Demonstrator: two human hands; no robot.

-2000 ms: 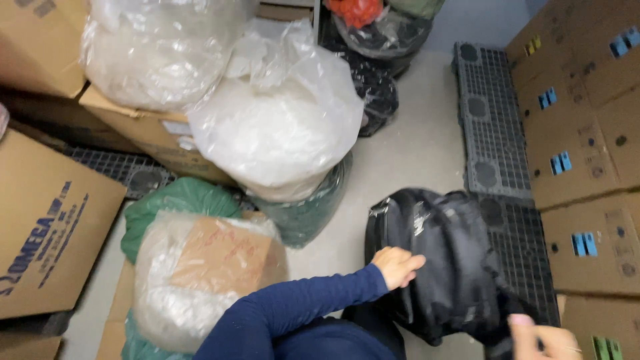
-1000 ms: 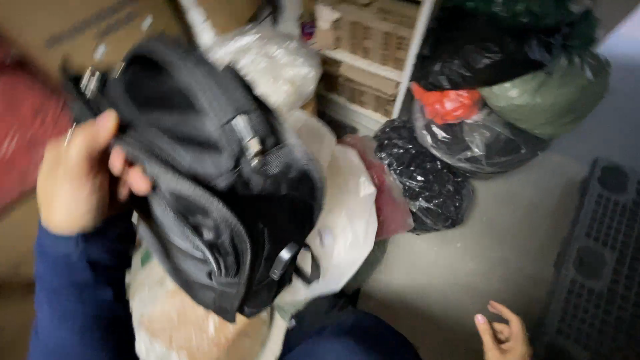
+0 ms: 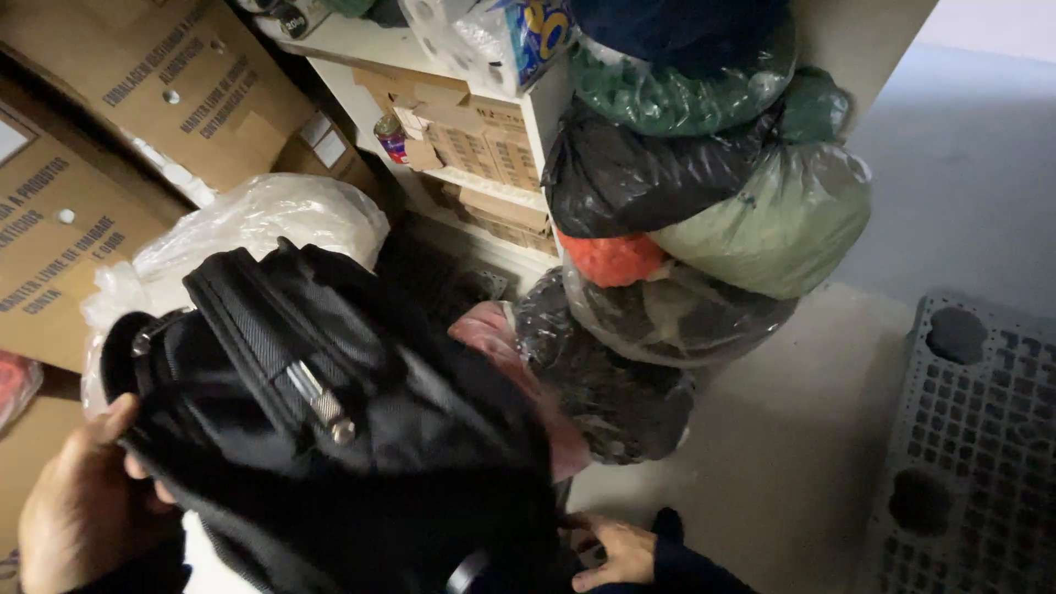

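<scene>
A black fabric backpack (image 3: 371,396) fills the lower left of the view, its straps and a metal buckle facing up. My left hand (image 3: 91,495) grips its edge near the top handle, thumb above and fingers partly hidden beneath. At the pack's lower right side is my right hand (image 3: 610,549), its fingers bent against or just behind the fabric; whether it grips there cannot be told. Behind the pack lies a large clear plastic bag (image 3: 272,214) with pale contents. A pink bag (image 3: 569,437) and a black plastic bag (image 3: 635,404) show just beyond the pack's right side.
Printed cardboard boxes (image 3: 165,74) stand at the left. A white shelf unit (image 3: 540,136) holds cartons and a plastic-wrapped pack (image 3: 478,41). Stuffed bags, among them a pale green bag (image 3: 775,214), are piled against its side. A dark plastic pallet (image 3: 973,437) lies on the floor at the right.
Two seconds ago the backpack was low, near the pallet; one second ago my left hand held it up at the left. My right hand, apart from it then, is now at its side. The view has swung left.
</scene>
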